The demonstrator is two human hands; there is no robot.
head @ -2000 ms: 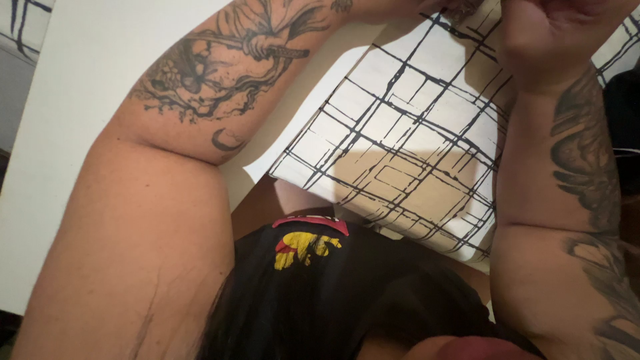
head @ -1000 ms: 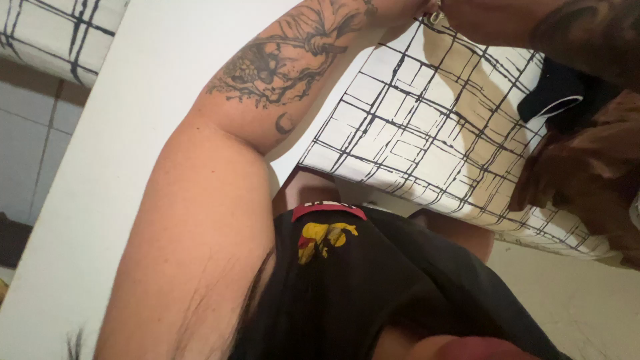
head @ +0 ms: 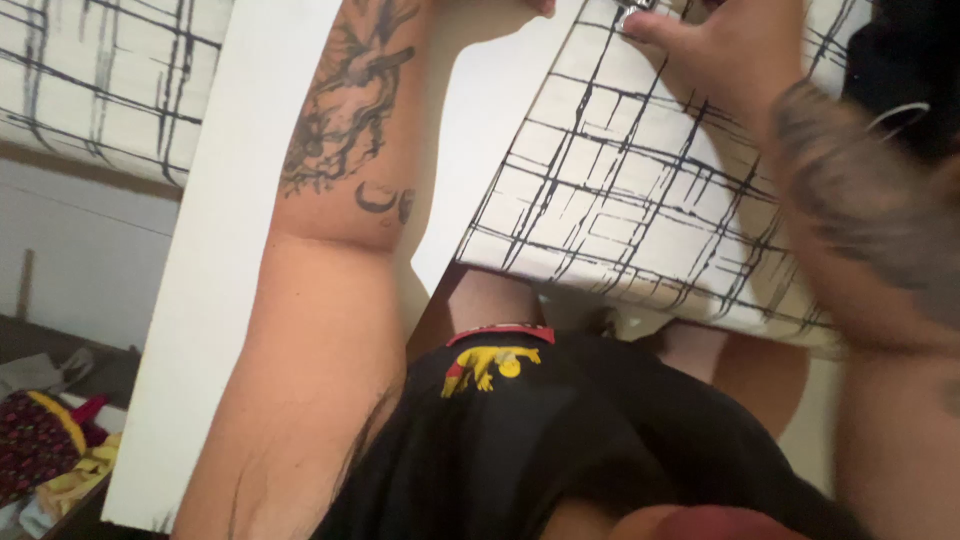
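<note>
At the top edge, a small shiny metal object [head: 635, 13] lies by the thumb tip of my right hand [head: 712, 56]. The thumb touches or nearly touches it; the frame cuts off most of the other fingers, so a grip on it cannot be told. Of my left hand [head: 541, 6] only a fingertip shows at the top edge, left of the metal object; what it holds is hidden. My tattooed left forearm lies along a white board or tabletop [head: 487, 97]. Beneath my right hand is a white surface with a black crossed-line pattern [head: 600, 195], perhaps a cushion or covered seat.
Another patterned piece [head: 97, 82] is at the upper left, past the white edge. Black fabric [head: 900, 67] lies at the upper right. Several coloured cloths [head: 45, 450] are at the lower left. My black shirt [head: 540, 435] and legs fill the lower middle.
My right hand shows at the top again, with its thumb by the metal object; a second ago that arm crossed the upper right corner. The view has shifted, and cloths now show at lower left.
</note>
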